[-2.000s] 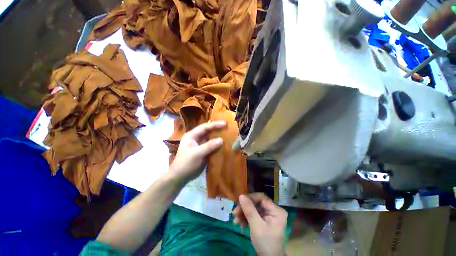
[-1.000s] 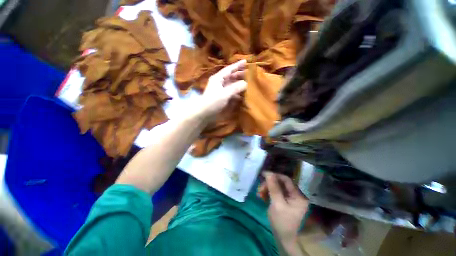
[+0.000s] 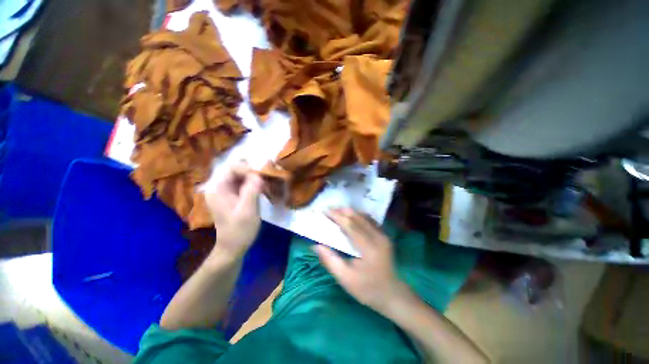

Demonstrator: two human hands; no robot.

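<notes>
My left hand (image 3: 238,206) is at the front left of the white table, blurred, with thumb and fingers pinched on the end of a rust-brown fabric piece (image 3: 274,173). My right hand (image 3: 359,249) is over the table's front edge, fingers apart, holding nothing. Another rust-brown piece (image 3: 366,99) lies beside the sewing machine (image 3: 569,64), whose head hides the needle. The main rust-brown heap (image 3: 334,25) is behind. A smaller pile of pieces (image 3: 185,106) lies on the left table edge.
A blue bin (image 3: 114,249) stands at left below the white table (image 3: 267,138), with brown cloth at its right side. Clear plastic (image 3: 530,284) and cardboard are below the machine at right. My green-clad lap is under the table's front edge.
My left hand has moved left and down from the piece beside the machine to the table's front left. My right hand has moved left from under the machine head and opened.
</notes>
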